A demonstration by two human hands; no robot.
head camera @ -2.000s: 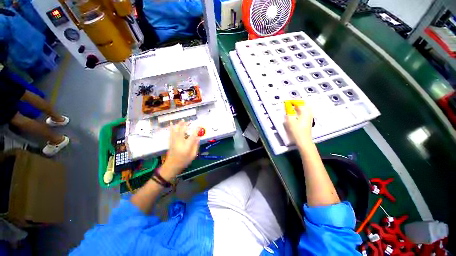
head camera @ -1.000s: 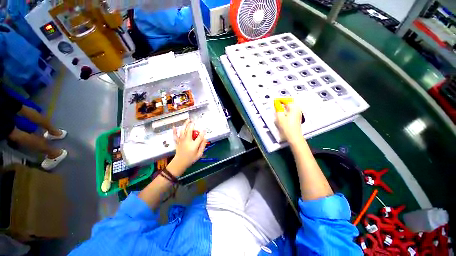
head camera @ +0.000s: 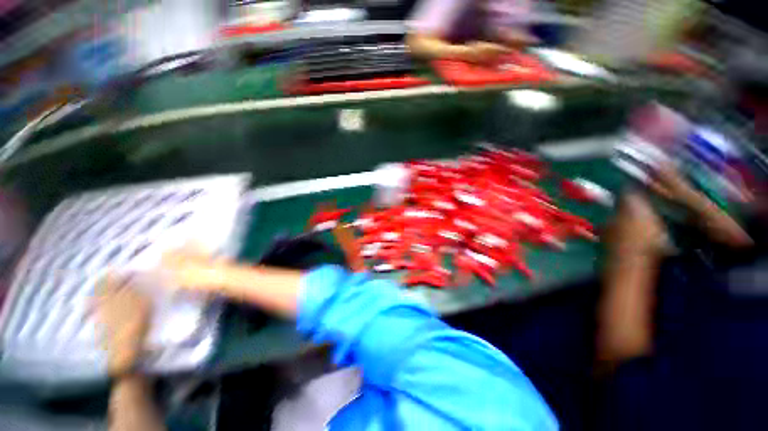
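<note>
The view is strongly blurred. The white pocketed tray [head camera: 160, 206] lies on the green bench at the left. My left hand [head camera: 125, 316] is over the near middle of the tray. My right hand [head camera: 192, 271] is over the tray's right part, its forearm and blue sleeve reaching in from the right. The fingers of both hands are smeared by motion, so I cannot tell whether either holds anything.
A large pile of red clamps [head camera: 472, 210] lies on the green bench to the right of the tray. A whitish bottle [head camera: 390, 183] stands at its left edge. Another person's arms [head camera: 632, 278] show at the right. A person's hands [head camera: 484, 54] are across the conveyor.
The view has swung far to the right; the press machine has left the picture and the clamp pile is central. My left hand has moved from the machine's deck to the tray.
</note>
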